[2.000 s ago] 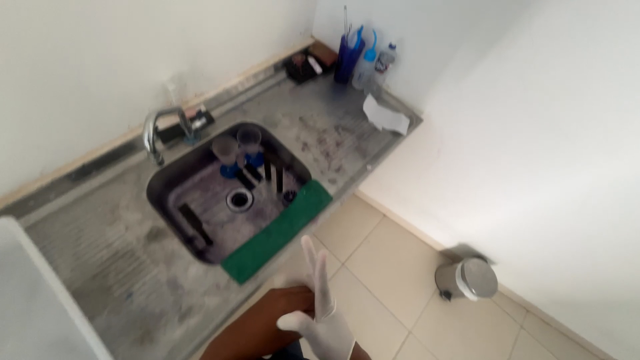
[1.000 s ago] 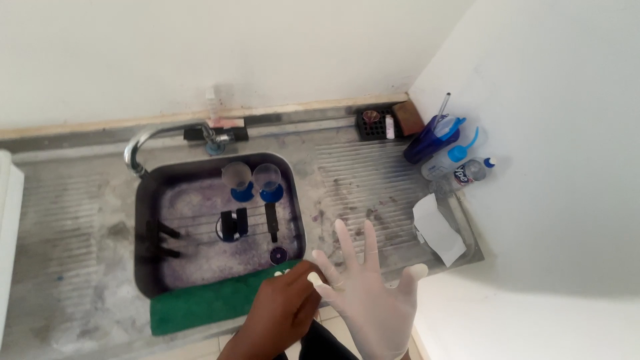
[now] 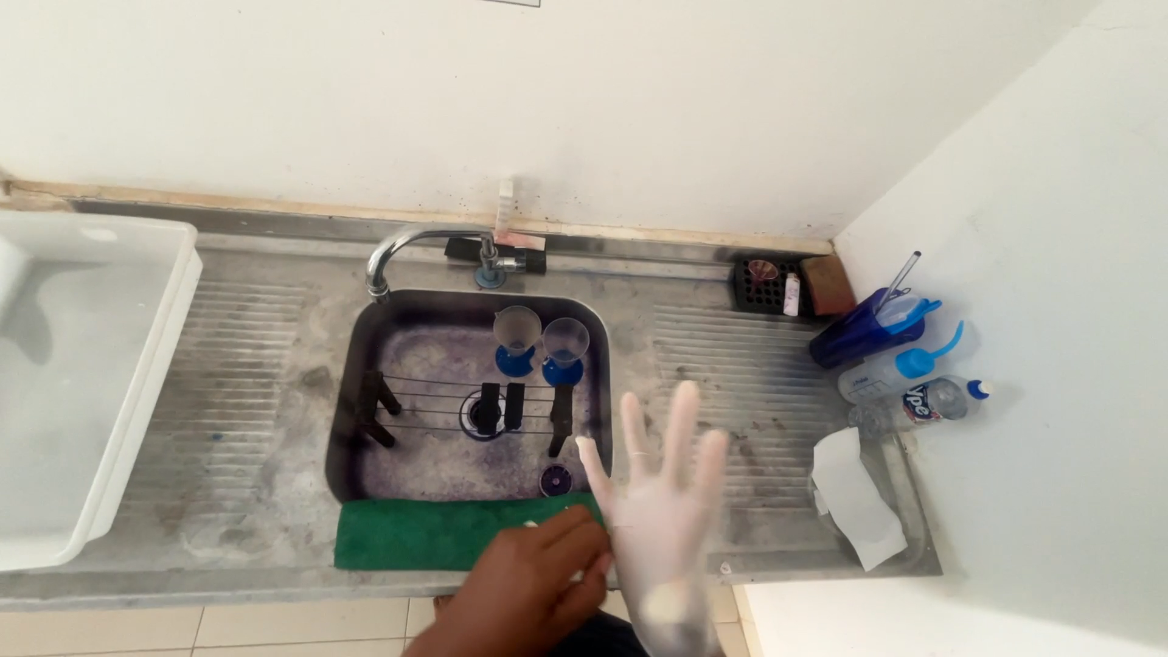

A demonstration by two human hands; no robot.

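Observation:
My right hand (image 3: 662, 516), in a thin whitish glove, is raised with its palm toward me and its fingers spread; it holds nothing. My bare left hand (image 3: 547, 575) has its fingers curled against the little-finger side of the glove, pinching it near the wrist. Whitish bits show between its fingers. Behind them, a green cloth (image 3: 420, 534) lies along the front edge of a steel sink (image 3: 438, 465) stained purple. In the sink are two clear cups with blue bases (image 3: 516, 333) (image 3: 565, 342), a wire rack with black parts (image 3: 488, 408) and a round dark strainer (image 3: 556, 480).
A white plastic tub (image 3: 119, 392) stands at left. A chrome faucet (image 3: 401, 239) arches over the sink. At right are a black rack (image 3: 762, 287), a brown block (image 3: 829, 285), a blue cup (image 3: 853, 328), a wash bottle (image 3: 881, 376), a clear bottle (image 3: 944, 400) and white paper (image 3: 856, 497).
The gloved right hand has opened out, with its fingers spread. My left hand has come beside it and stays at its edge. The view has swung round to face the sink.

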